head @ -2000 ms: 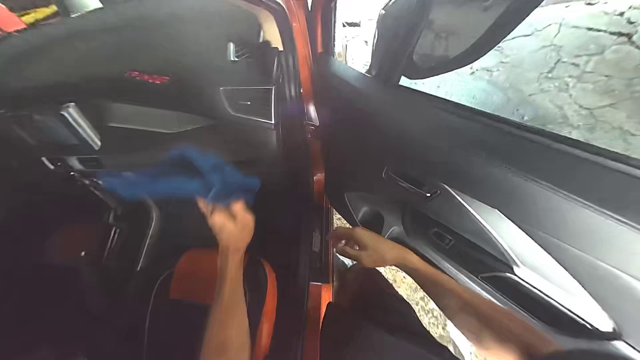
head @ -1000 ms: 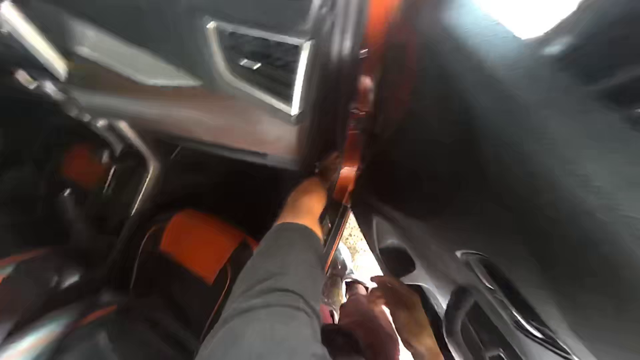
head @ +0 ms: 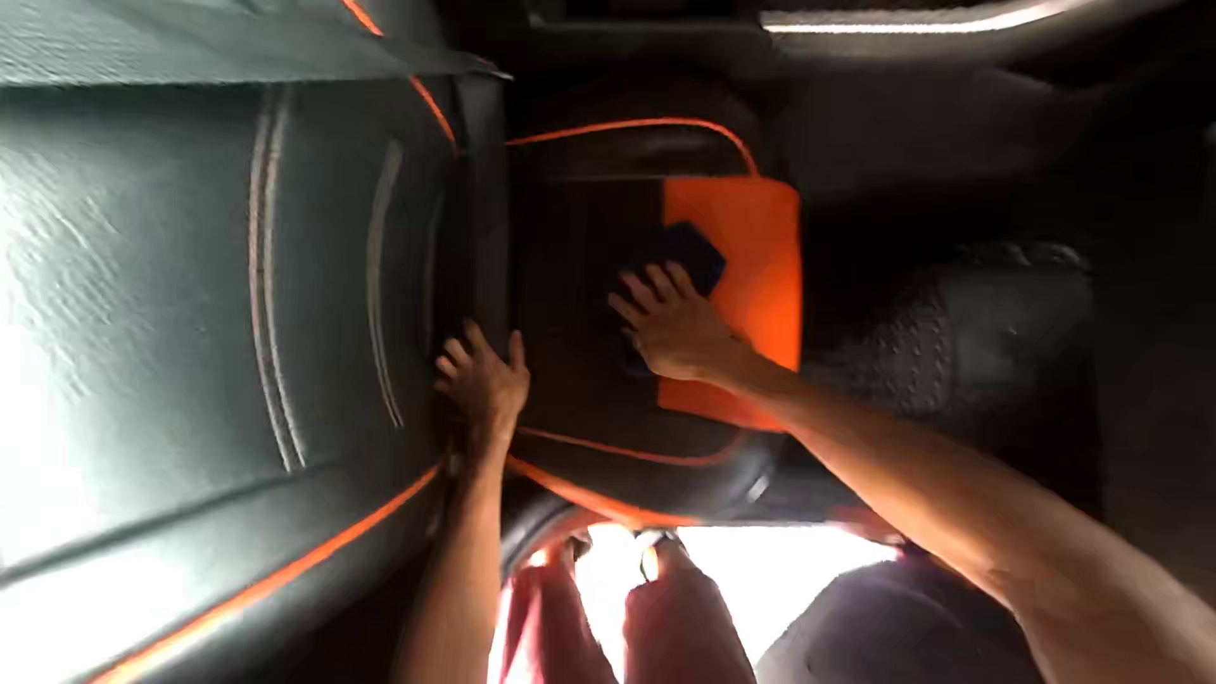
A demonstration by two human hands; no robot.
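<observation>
My right hand (head: 679, 328) lies spread over a dark blue cloth (head: 698, 255), pressing it on the black and orange car seat cushion (head: 750, 294). The cloth sits where the black middle meets the orange front panel, and part of it is hidden under the hand. My left hand (head: 483, 375) rests with fingers apart near the joint between the cushion and the seat backrest (head: 332, 247), holding nothing. Orange piping and pale stitching run along the black seat covering.
A dark floor mat (head: 1016, 332) lies in the footwell to the right of the seat. A light trim strip (head: 912, 27) crosses the top. Below, the bright door opening shows legs in reddish trousers (head: 679, 617).
The view has swung from the dashboard and open door to the seat. My right hand, which held the blue cloth raised two seconds ago, is now down on the cushion.
</observation>
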